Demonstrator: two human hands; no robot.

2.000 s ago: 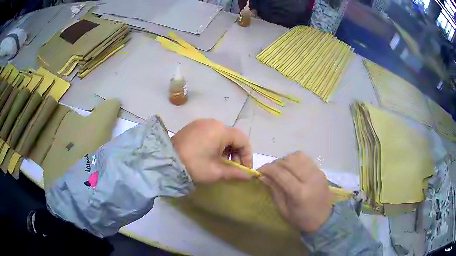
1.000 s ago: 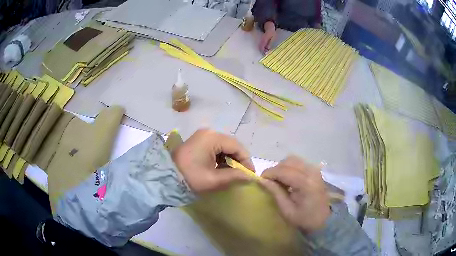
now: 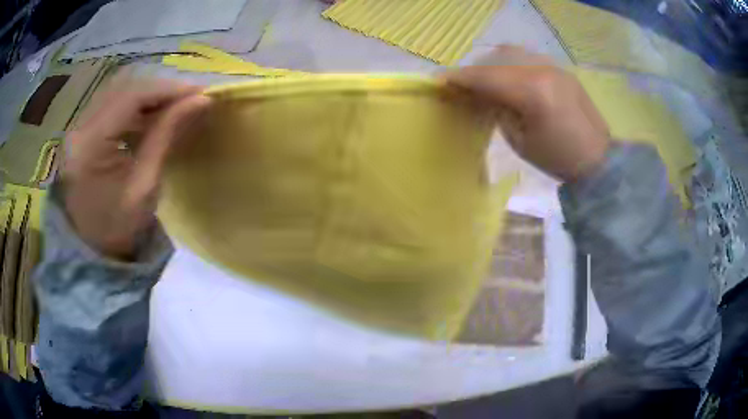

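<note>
A yellow-olive bag panel (image 3: pixel 344 188) hangs between my hands over the white work sheet, blurred by motion. A narrow yellow folded edge runs along its top. My left hand (image 3: pixel 123 155) pinches the panel's top left corner between thumb and fingers. My right hand (image 3: pixel 533 102) grips the top edge at its right end. The panel's lower edge curves down to a point at the lower right. The panel partly covers a brown marbled slab (image 3: pixel 517 278) to its right.
The white sheet (image 3: pixel 246 335) lies below the panel. A dark bar (image 3: pixel 581 307) is beside the slab. Rolled tan panels (image 3: pixel 18 278) are at far left, a pile with a dark patch (image 3: pixel 45 98) behind them. Yellow strips (image 3: pixel 418 24) lie at the far side, a yellow stack (image 3: pixel 640 114) at right.
My hands have moved apart and up the view, and the panel is now spread between them. The view has shifted, so the slab and dark bar now show. The other person is out of view.
</note>
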